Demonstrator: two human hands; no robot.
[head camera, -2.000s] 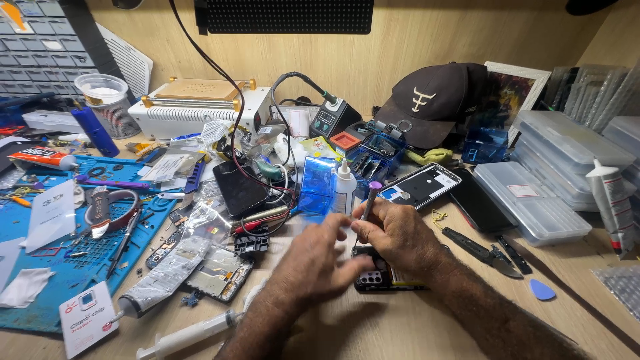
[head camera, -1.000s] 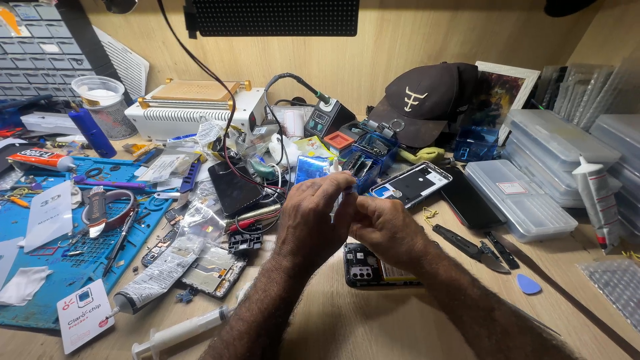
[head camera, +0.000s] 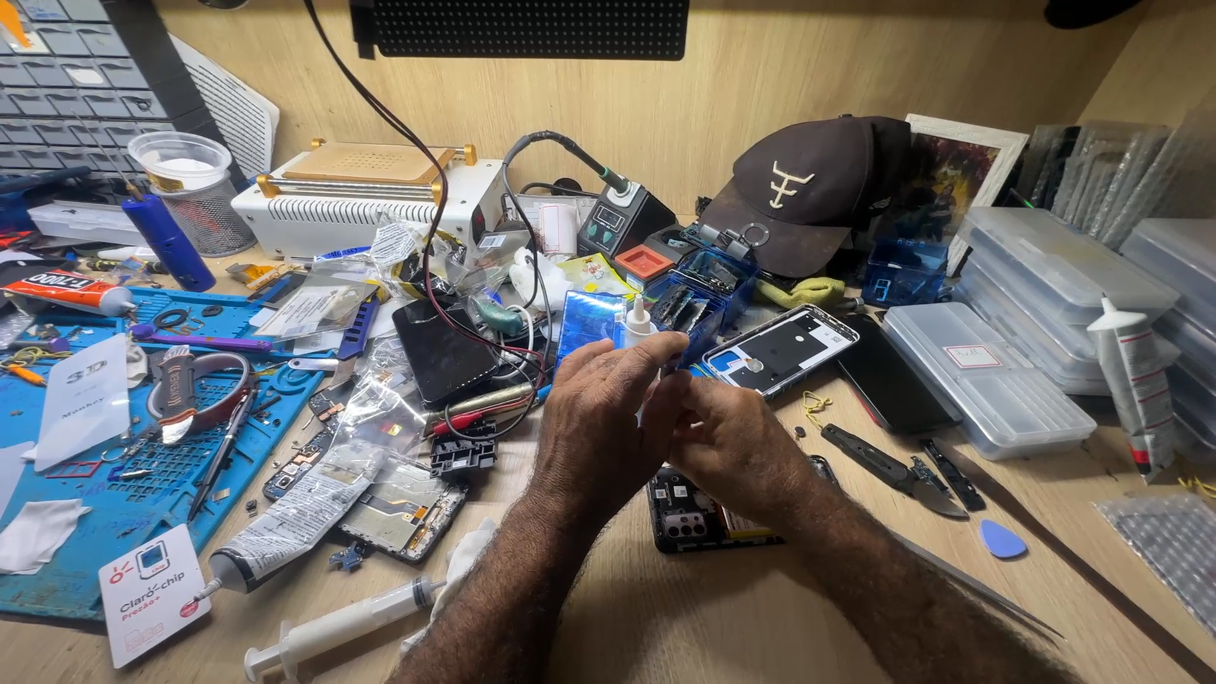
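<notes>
My left hand (head camera: 608, 418) and my right hand (head camera: 731, 437) meet at the fingertips above an opened smartphone (head camera: 686, 518), which lies on the wooden bench partly hidden by my right hand. Whatever is between the fingers is hidden, so I cannot tell what either hand holds. Just behind my left hand stand a white dropper bottle (head camera: 639, 323) and a blue shiny packet (head camera: 587, 325). A phone frame (head camera: 784, 350) lies behind my right hand, beside a dark phone (head camera: 893, 375).
A folding knife (head camera: 879, 461), a blue pick (head camera: 1003, 539) and tweezers (head camera: 978, 581) lie at right, near clear plastic cases (head camera: 988, 380). On the left are a blue repair mat (head camera: 57, 579), a large syringe (head camera: 347, 627) and phone parts (head camera: 408, 508). A soldering station (head camera: 617, 223) and dark cap (head camera: 807, 195) stand behind.
Two seconds ago a purple-topped screwdriver stood upright in my right hand over the opened phone; it no longer shows. My hands have come together and risen off the phone.
</notes>
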